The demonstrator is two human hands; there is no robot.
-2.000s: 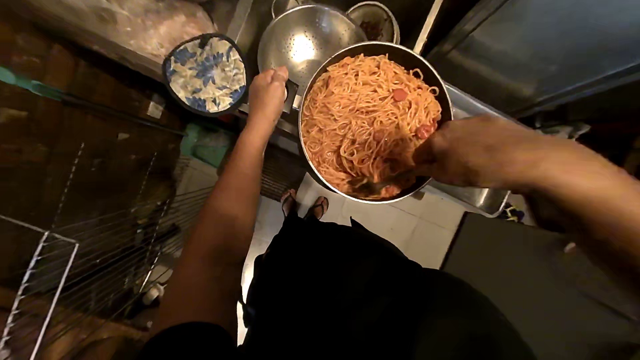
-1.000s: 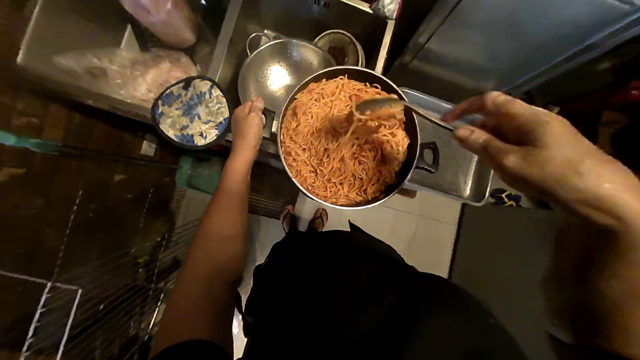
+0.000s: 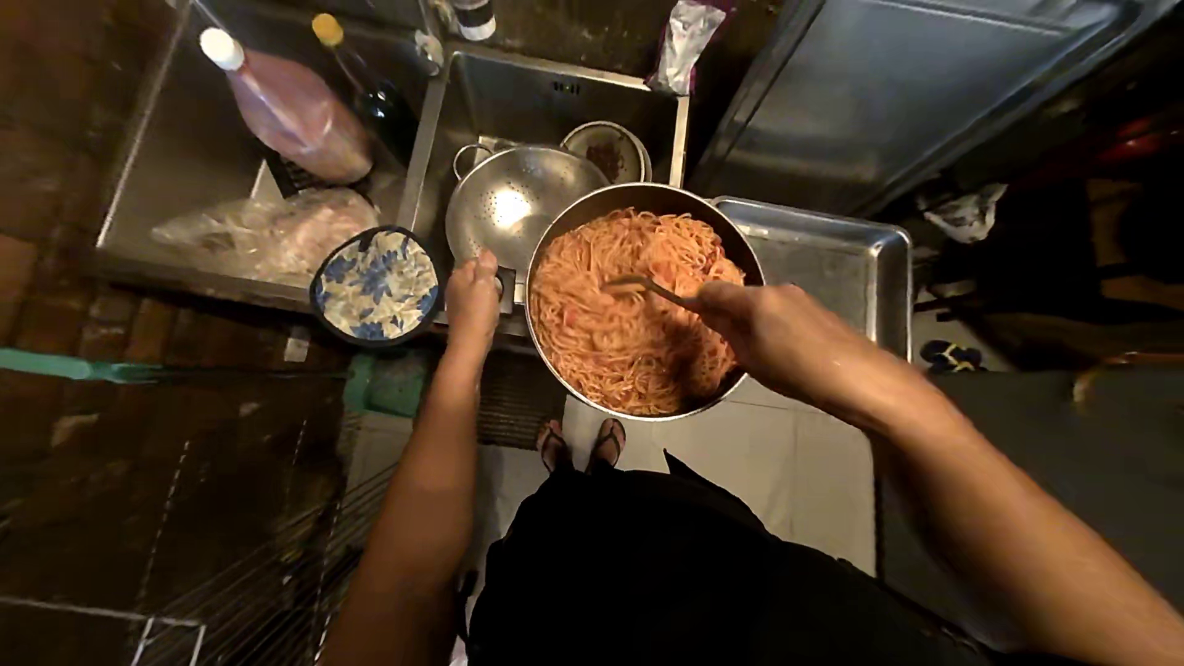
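A deep round pan is full of spaghetti in red sauce, with small red pieces among the strands. On its left side my left hand is closed around the dark pan handle. My right hand, over the pan's right part, grips the handle of a metal spoon, whose bowl rests on or in the noodles; how deep it sits is hard to tell. A metal colander stands in the sink behind the pan, partly covered by it.
Near the colander in the sink is a bowl with dark bits. A metal tray lies to the right. At left are a round floral cloth item, a plastic bag, a large pink bottle and a yellow-capped bottle.
My right hand was above the pan's right edge with the spoon a second ago; now it is lower and farther left, over the noodles. My left hand has stayed on the handle.
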